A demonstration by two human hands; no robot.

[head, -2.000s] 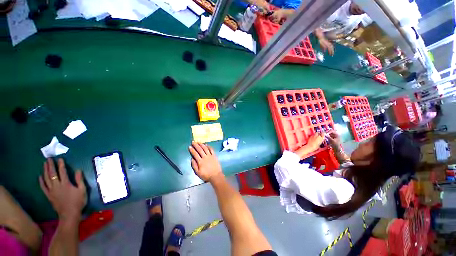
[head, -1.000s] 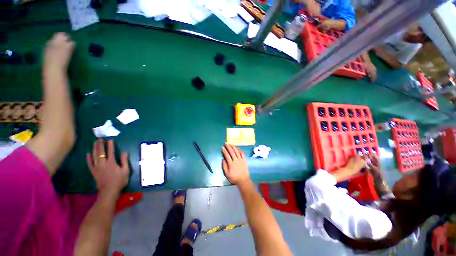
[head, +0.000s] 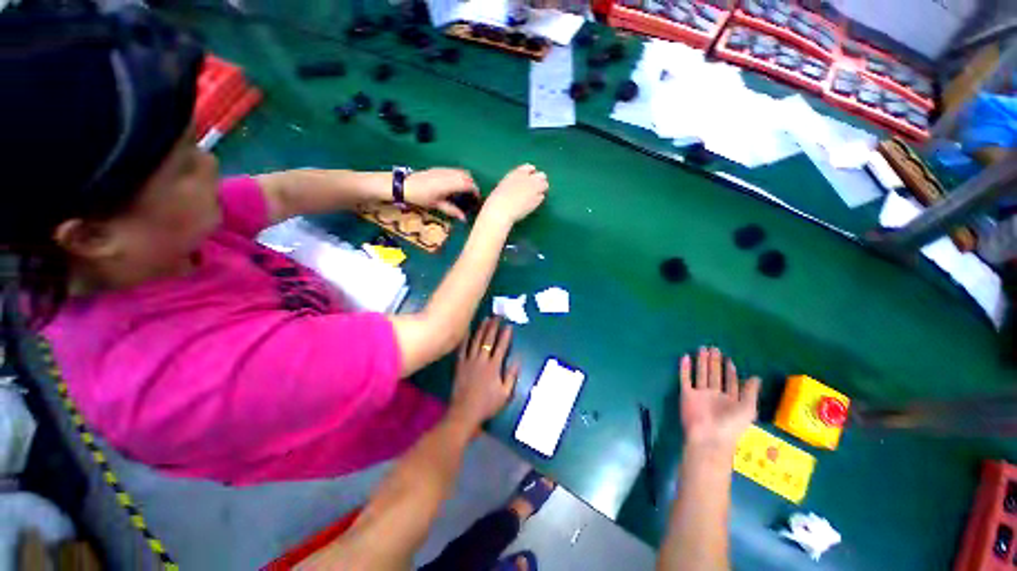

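Note:
My left hand [head: 484,374] lies on the green bench [head: 602,323], fingers spread and empty, with a ring on one finger. A smartphone [head: 550,407] with a white lit screen lies flat just right of it. A thin black pen [head: 648,446] lies between the phone and my right hand. My right hand [head: 717,404] is open and empty, palm side partly turned up, left of the yellow emergency stop box [head: 814,412] and at the edge of the yellow label card [head: 775,462]. White scraps [head: 552,300] lie above my left hand.
A person in a pink shirt [head: 257,368] sits at left, arms reaching over the bench by a brown holder strip [head: 422,229]. Black round parts [head: 748,236] lie loose beyond. White papers [head: 714,106] and red trays [head: 781,56] are at the back. A metal post [head: 937,414] is at right.
The view has swung left, bringing the pink-shirted person fully in and the white-sleeved coworker out. My right hand has lifted off its earlier palm-down pose and turned. My left hand stays by the phone.

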